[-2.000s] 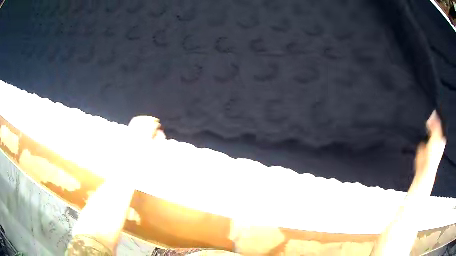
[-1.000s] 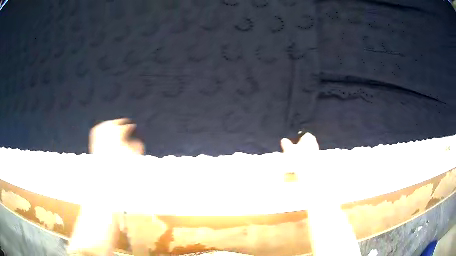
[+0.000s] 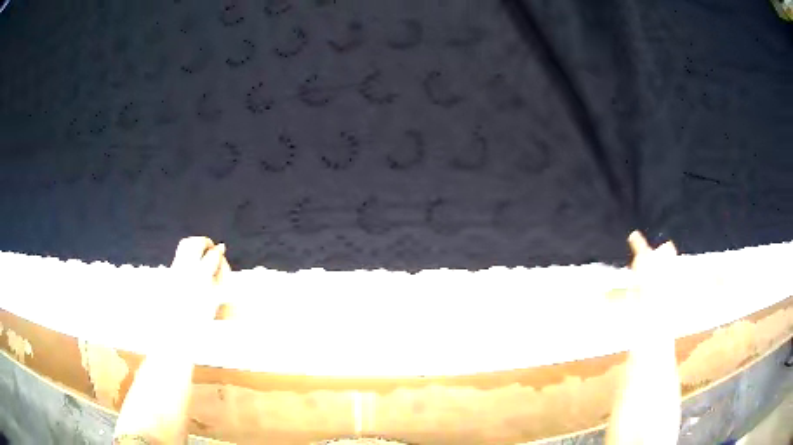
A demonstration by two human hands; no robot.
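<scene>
Dark eyelet fabric (image 3: pixel 374 130) with rows of crescent-shaped rings of holes covers most of the view. Its scalloped edge (image 3: pixel 417 268) runs along the bright white underlay paper (image 3: pixel 417 317). My left hand (image 3: pixel 202 259) is at the edge on the left, its fingers closed on the fabric edge. My right hand (image 3: pixel 650 252) is at the edge on the right, thumb and fingertips pinching the fabric. A dark fold runs from my right fingertips up and left to the top of the view. Both hands are overexposed.
The worn brown wooden table edge (image 3: pixel 304 401) curves along the bottom, with the grey floor (image 3: pixel 61 404) below it at left and right. A small yellow-green thing (image 3: pixel 784 9) shows at the top right corner.
Since one second ago my right hand has moved right along the edge, and the fold now rises from it. My left hand has moved slightly right and closed at the edge.
</scene>
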